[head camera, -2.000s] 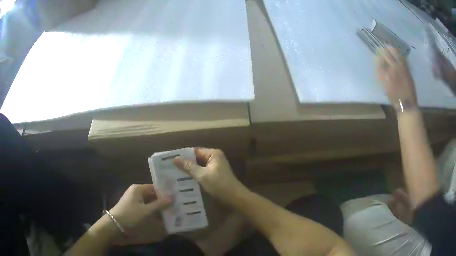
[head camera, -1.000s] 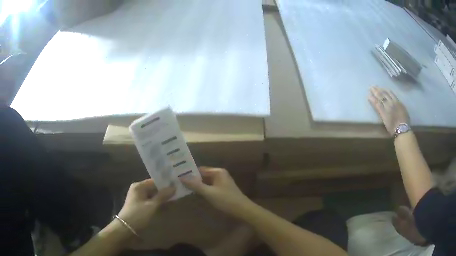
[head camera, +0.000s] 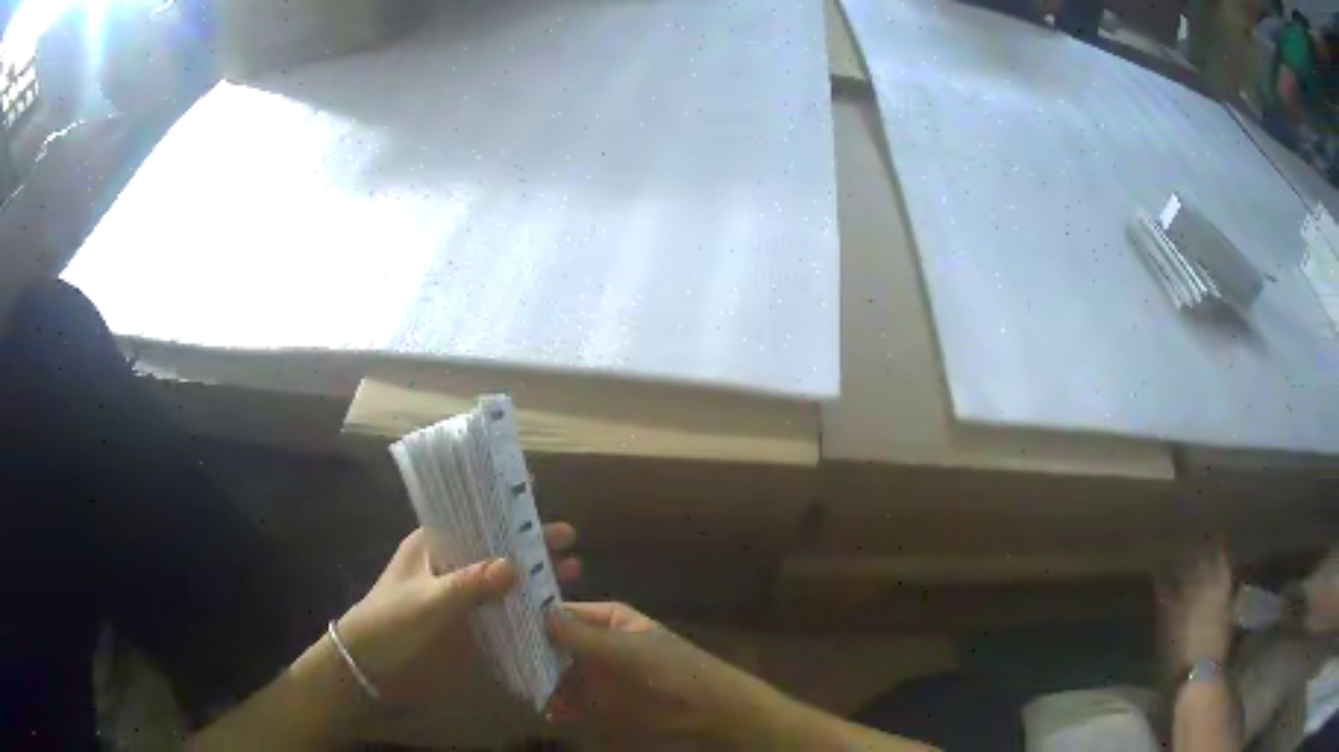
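Observation:
A thick wad of folded leaflets (head camera: 473, 536) stands tilted in front of the table edge, its many layered edges facing me. A narrow strip with short dark bars shows on its right side. My left hand (head camera: 441, 588) grips the wad around its middle, thumb across the edges and fingertips showing behind it. My right hand (head camera: 610, 654) holds the lower right side with the thumb near the lowest bar. Part of the right hand is hidden behind the wad.
White foam sheets (head camera: 632, 221) cover brown cartons (head camera: 646, 426). A fanned pile of leaflets (head camera: 1197, 262) lies on the right foam; more white paper (head camera: 1322, 265) is at the far right edge. Another person's hand (head camera: 1201, 595) is at lower right. A dark-clothed person is at left.
The leaflets have turned from showing their printed face to showing their layered edges. The other person's hand has left the foam and moved down. The view has shifted, so the table sits lower.

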